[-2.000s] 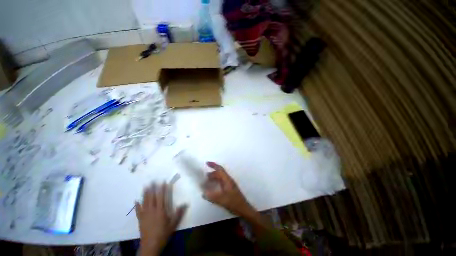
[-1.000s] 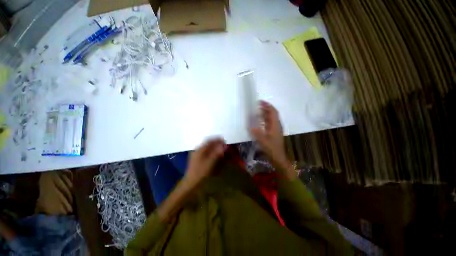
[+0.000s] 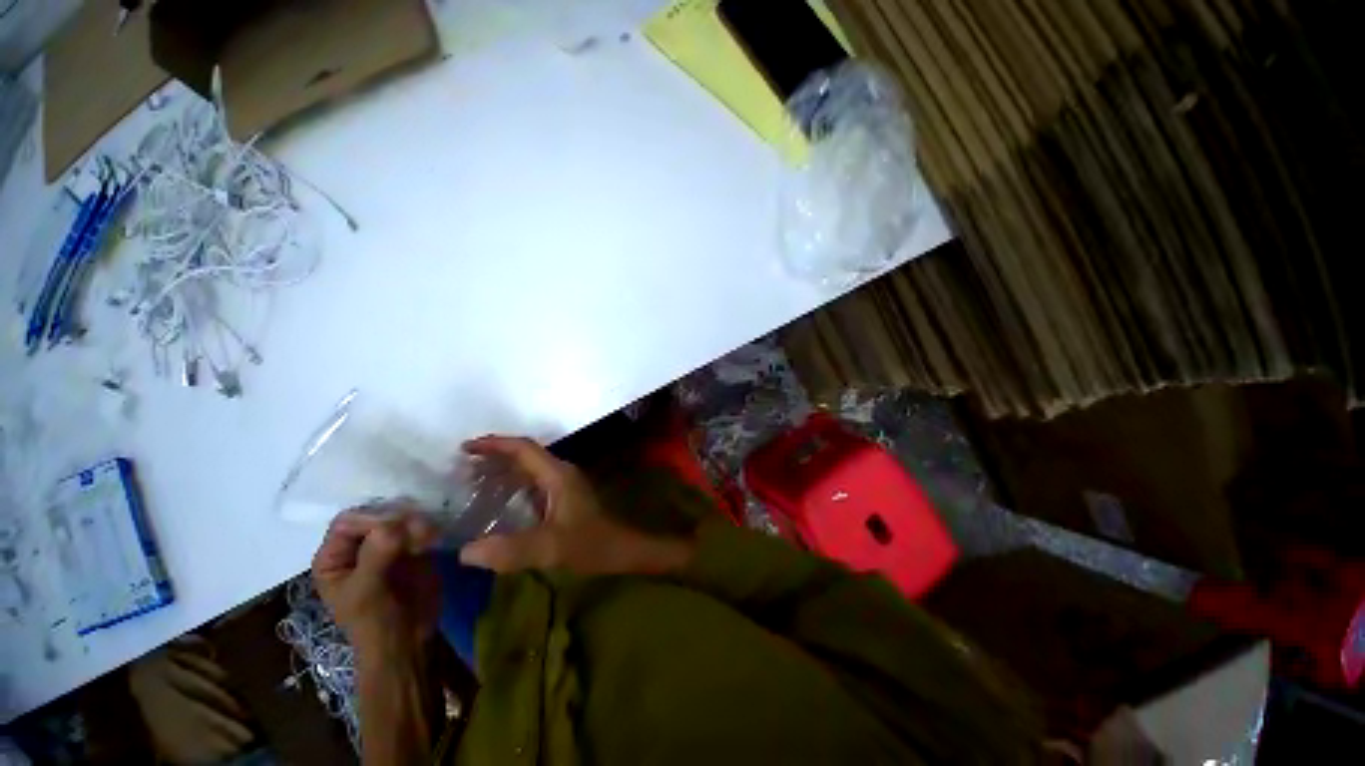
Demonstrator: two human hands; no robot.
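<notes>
A clear plastic insert [image 3: 392, 461], blurred and see-through, is over the table's front edge. My right hand [image 3: 542, 513] holds its right end between thumb and fingers. My left hand [image 3: 374, 566] is pinched at its near edge; what lies between the fingertips is partly hidden. No cable can be made out inside the insert. A white retail box [image 3: 113, 546] with blue edges lies at the table's front left. A tangled heap of white cables [image 3: 217, 225] lies farther back, beside blue-edged packed boxes [image 3: 68, 262].
A brown carton [image 3: 322, 68] stands at the back left. A phone [image 3: 782, 45] lies on yellow paper [image 3: 719, 68] beside a crumpled clear bag [image 3: 850, 195]. Stacked cardboard [image 3: 1078, 180] is at right. A red stool [image 3: 850, 506] and coiled cables [image 3: 318, 651] are below the table.
The view has swung right and down, bringing the red stool into sight. My hands have come close together at the clear plastic, which my right hand held out over the table before.
</notes>
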